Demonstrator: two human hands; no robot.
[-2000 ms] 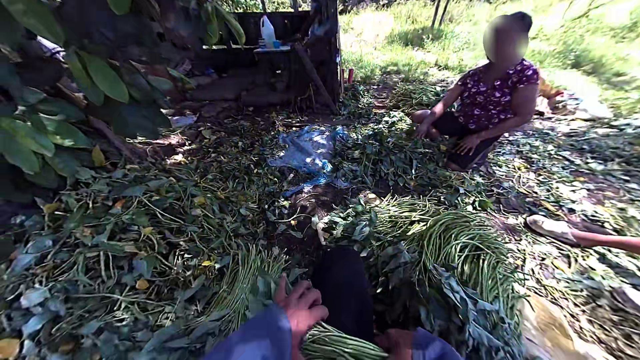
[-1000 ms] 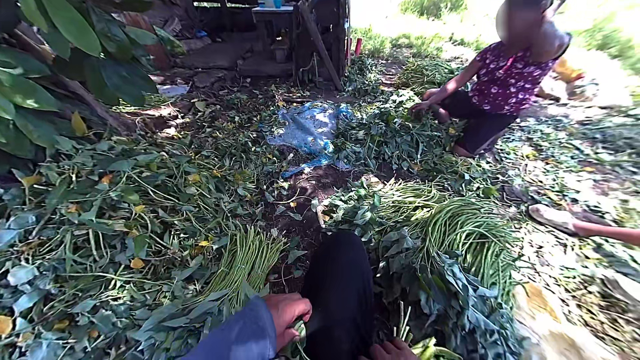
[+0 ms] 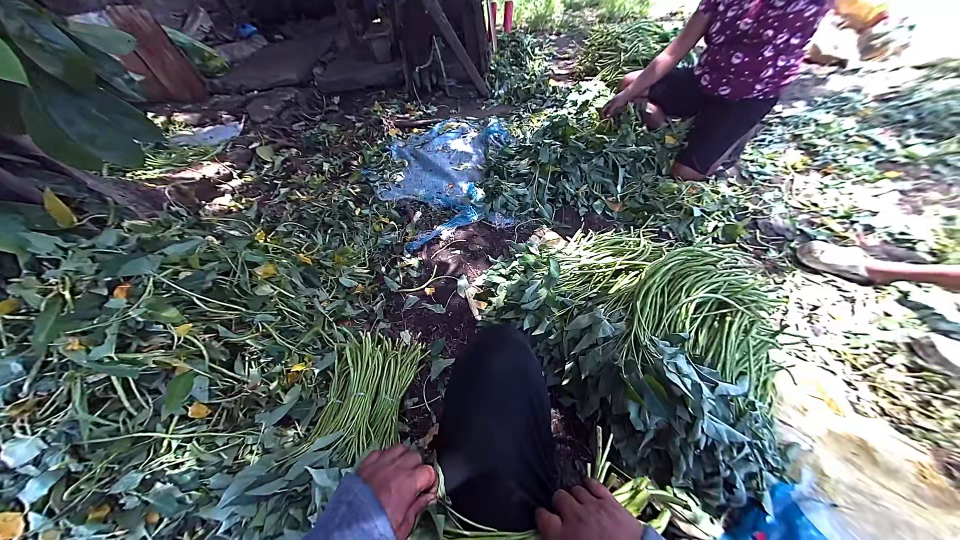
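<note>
At the bottom, my left hand (image 3: pixel 397 484) is closed on the end of some thin green stems (image 3: pixel 480 531) that run low across my dark-clothed knee. My right hand (image 3: pixel 589 514) lies over the other side of these stems, its fingers curled beside the knee. Just beyond my left hand, a bundle of cut green stems (image 3: pixel 371 394) rests on the leaves. To the right of the knee lies a large heap of long green stems (image 3: pixel 697 300) with dark leaves (image 3: pixel 675 420) hanging toward me. Cut stem ends (image 3: pixel 645 499) show by my right hand.
A person in a patterned top (image 3: pixel 754 52) kneels at upper right, hands in leafy greens. Another person's shoe (image 3: pixel 836 260) is at right. Leafy vines (image 3: pixel 187 337) cover the left ground. A torn blue plastic sheet (image 3: pixel 442 165) lies ahead, a wooden post (image 3: pixel 454 45) behind it.
Two seconds ago a thick bunch of stems showed between my hands; now only thin stems show there. The view has tilted down. The kneeling person's hands have come together in the greens.
</note>
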